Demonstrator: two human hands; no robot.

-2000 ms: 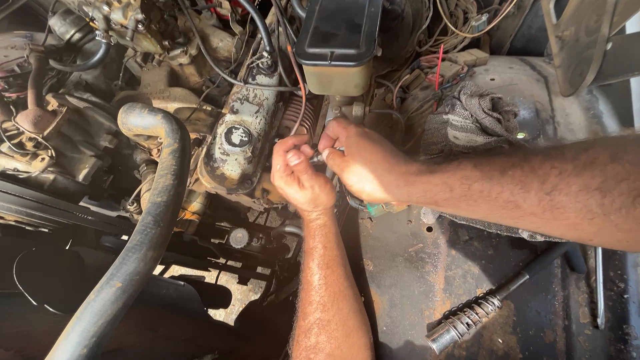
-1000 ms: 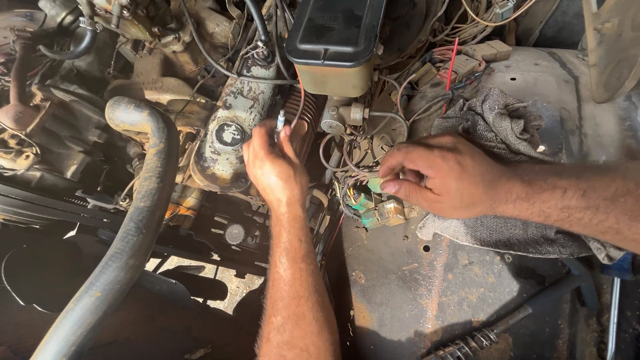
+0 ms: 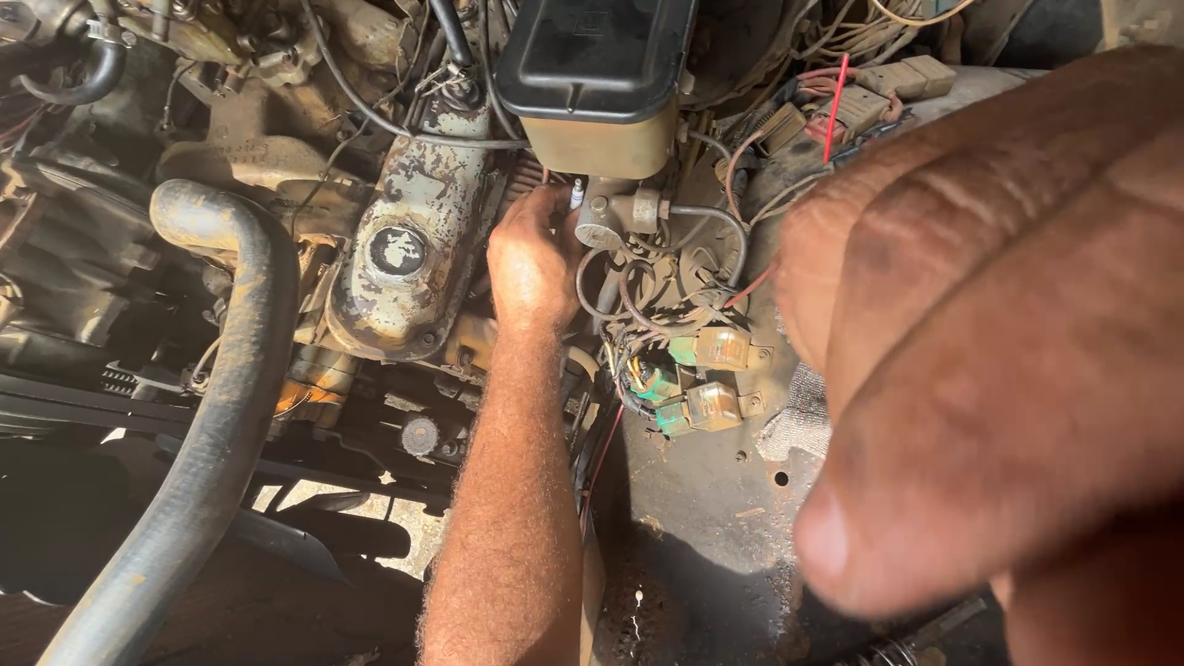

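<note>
My left hand (image 3: 535, 259) reaches down between the paint-worn valve cover (image 3: 407, 231) and the brake master cylinder (image 3: 601, 217). A white-and-metal spark plug (image 3: 577, 193) stands upright at its fingertips; the fingers themselves are largely hidden. Above it sits the brake fluid reservoir (image 3: 597, 139) with a black lid. My right hand (image 3: 971, 342) is raised close to the camera, large and blurred, with the fingers curled. Whether anything is inside it cannot be seen. It covers most of the grey rag (image 3: 800, 416).
A thick dusty radiator hose (image 3: 227, 398) curves across the left side. Relays with green connectors (image 3: 717, 407) and loose wiring lie right of my left forearm. A thin red straw-like tube (image 3: 836, 109) sticks up near old connectors (image 3: 902, 79). The metal inner fender (image 3: 703, 518) has a hole.
My right hand has come away from the relays and up toward the camera. My left hand, with the spark plug, has moved down beside the master cylinder. Two seconds ago both hands were together.
</note>
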